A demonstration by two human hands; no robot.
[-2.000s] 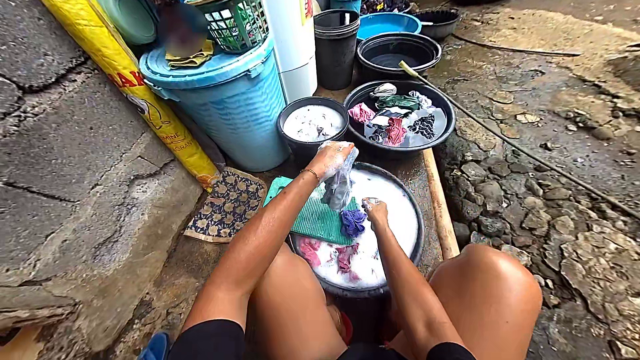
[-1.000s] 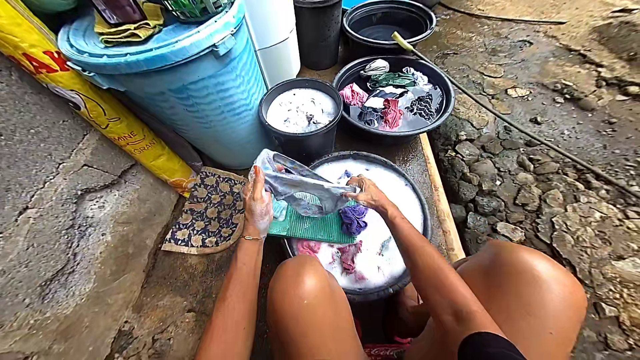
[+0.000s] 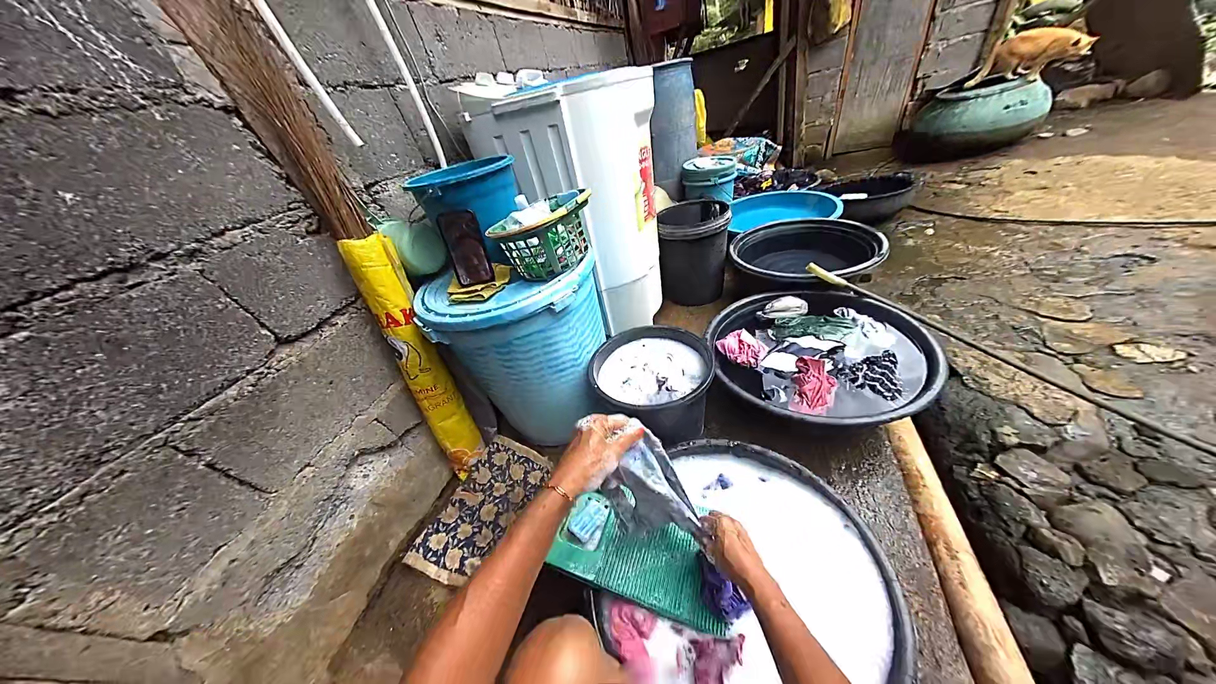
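Note:
My left hand (image 3: 597, 454), sudsy and wearing a thin bracelet, grips the upper end of a wet grey cloth (image 3: 651, 489). The lower right end of that cloth is in my right hand (image 3: 727, 546). Beneath it, a green plastic washboard (image 3: 646, 570) lies tilted across the rim of a black basin (image 3: 888, 579) of suds. A pale blue bar of soap (image 3: 588, 521) rests on the board's upper left part. Purple cloth (image 3: 724, 594) hangs at the board's right edge, just below my right hand. Pink cloth (image 3: 632, 632) lies in the suds in front of the board.
Beyond stand a black bucket (image 3: 654, 407) of sudsy water and a black basin (image 3: 936, 380) with soaking clothes. A lidded blue bin (image 3: 532, 351) holds a phone (image 3: 465, 249) and a basket (image 3: 541, 242). A wooden pole (image 3: 959, 560) borders rocks on the right. A cat (image 3: 1035, 52) stands on a far pot.
The grey cloth, spread between both hands one second ago, now hangs bunched and slanting over the board. The view has tilted up.

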